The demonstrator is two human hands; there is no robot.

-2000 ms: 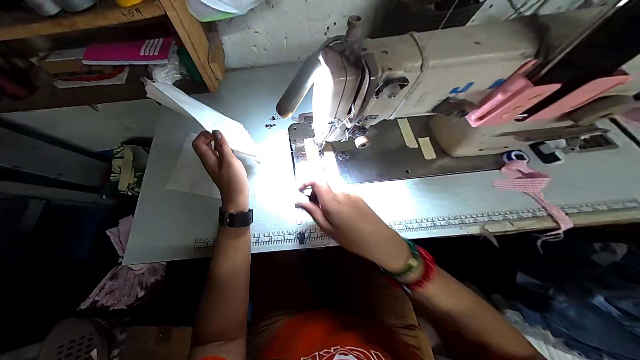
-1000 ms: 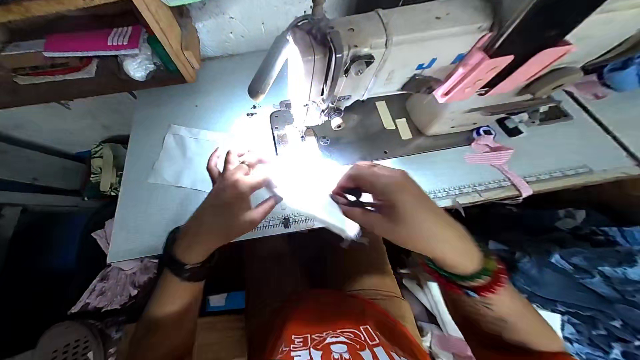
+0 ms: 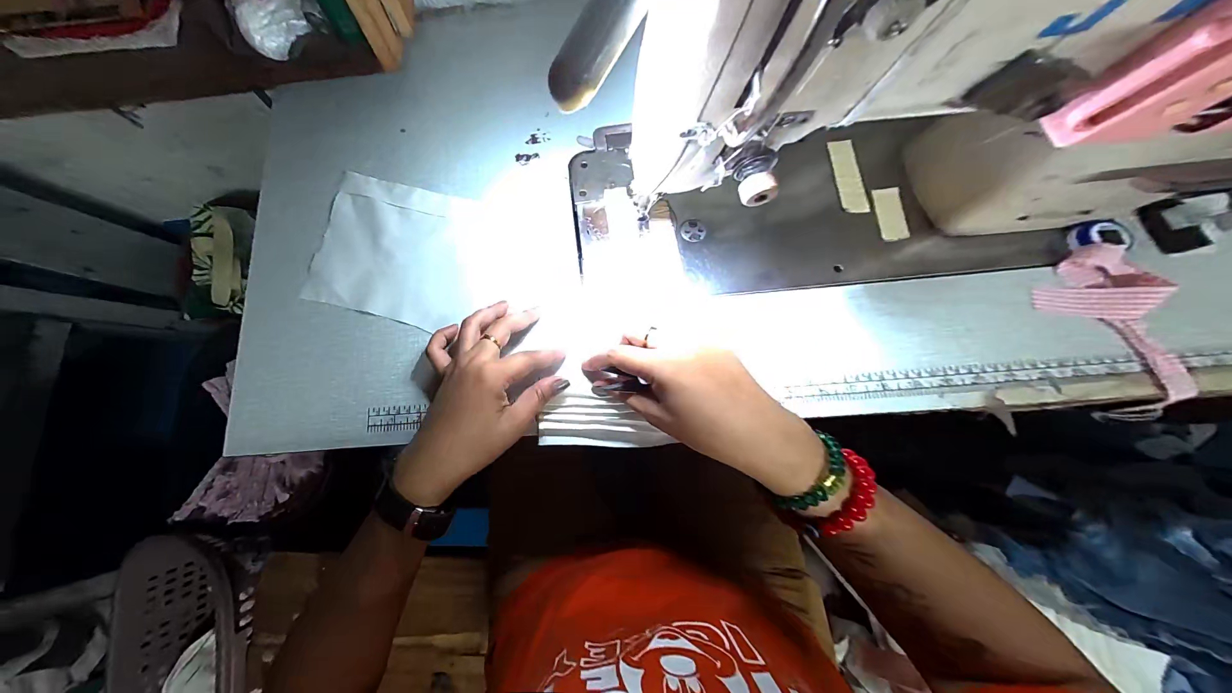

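A white pleated fabric piece lies at the table's front edge, below the needle area of the sewing machine. On its left side rests my left hand, fingers spread and pressing down. My right hand is on its right side, fingers curled around a small dark tool whose kind I cannot tell. Another white fabric piece lies flat to the left, its right part lost in the lamp's glare. Glare also hides the upper part of the pleated piece near the presser foot.
A measuring tape strip runs along the front edge of the table. Pink striped fabric lies at the right. A wooden shelf stands at the upper left. Denim fabric lies low at the right.
Two seconds ago my left hand held white fabric raised at the left; now it rests on the pleated piece. Since one second ago that piece has been laid straighter at the front edge. The view is closer.
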